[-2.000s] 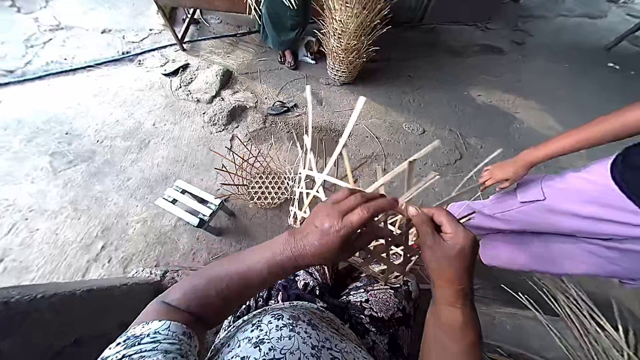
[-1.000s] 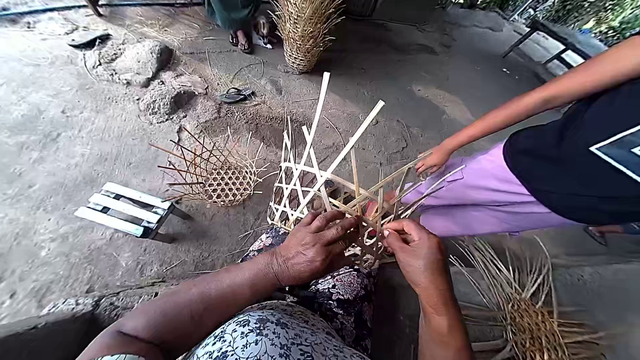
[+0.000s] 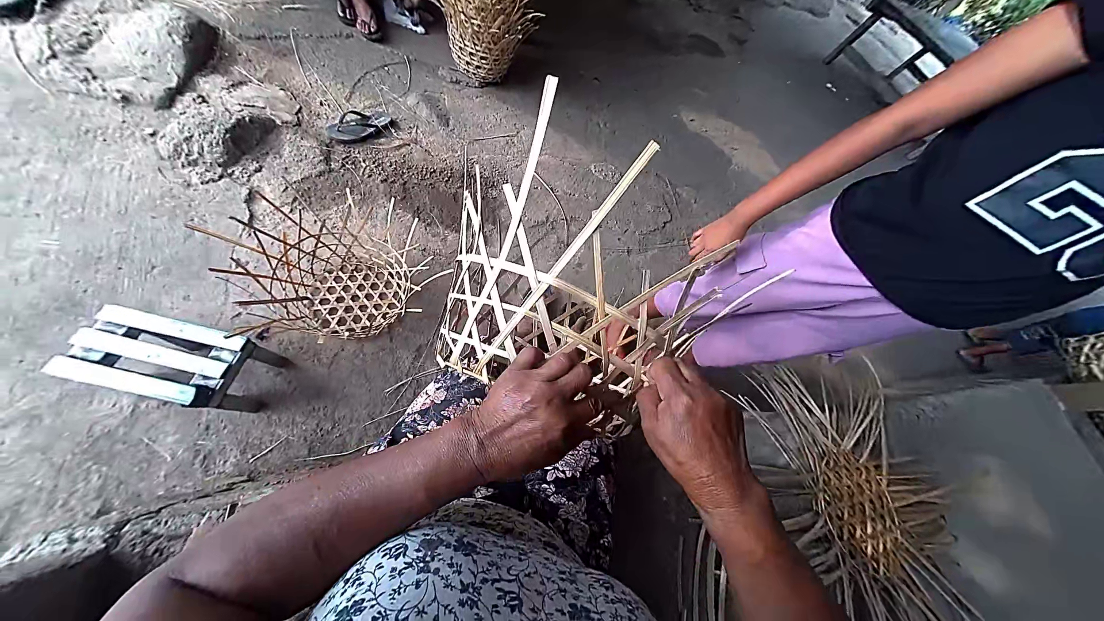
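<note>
A part-woven basket of pale split-bamboo strips rests over my lap, its open hexagonal weave toward me and long loose strip ends standing up and out to the right. My left hand grips the near side of its weave, fingers curled over the strips. Close to its right, my right hand pinches strips at the basket's right edge between thumb and fingers. The fingertips of both hands are partly hidden by the weave and knuckles.
A browner unfinished basket and a slatted wooden stool are on the ground at left. Stones and a sandal lie beyond. A person in purple trousers stands close at right, above a woven base with loose strips.
The view has shifted to the right since the first frame. My right hand has turned, knuckles up, and come closer to my left hand than one second ago. The basket stays in my hands.
</note>
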